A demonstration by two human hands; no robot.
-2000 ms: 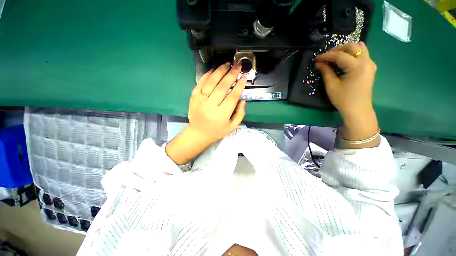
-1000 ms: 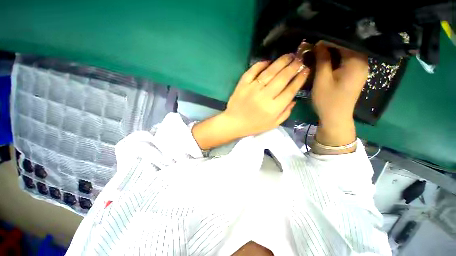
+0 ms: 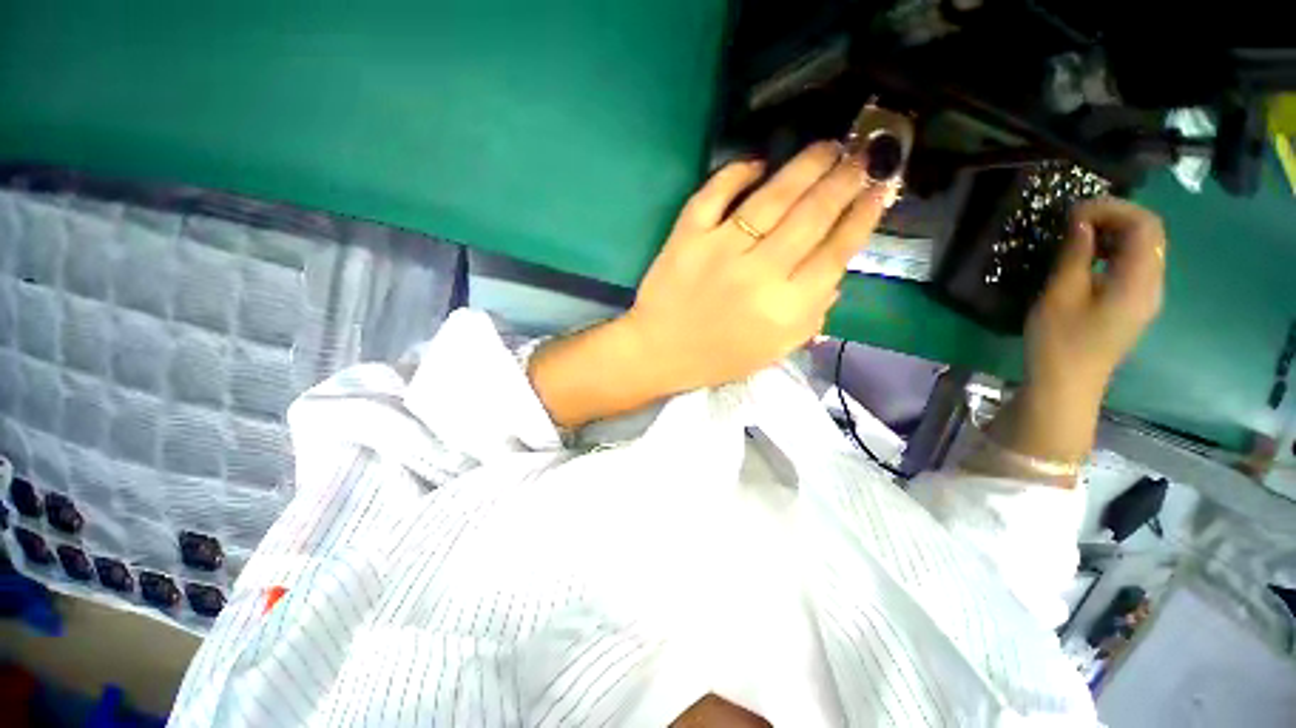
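A small metal-rimmed case with a dark round centre (image 3: 884,154) sits in the fixture under the black press (image 3: 995,71). My left hand (image 3: 753,277) lies flat with its fingertips on the case's left edge. My right hand (image 3: 1102,292) is at the right edge of the black parts tray (image 3: 981,277), thumb and index finger curled close together; whether a small part is between them cannot be seen. Glittering metal bits lie heaped in the tray. A pale labelled base plate (image 3: 895,256) shows at the press's front.
The green bench (image 3: 355,128) carries the press and tray. A clear blister tray (image 3: 157,327) with several dark pieces in its pockets is at the lower left. A thin black cable (image 3: 853,413) hangs below the bench edge. A small clear packet (image 3: 1191,150) lies behind the tray.
My right hand has moved right, from beside the case at the fixture to the parts tray. My left hand has stayed at the case. The view has shifted since the oldest frame.
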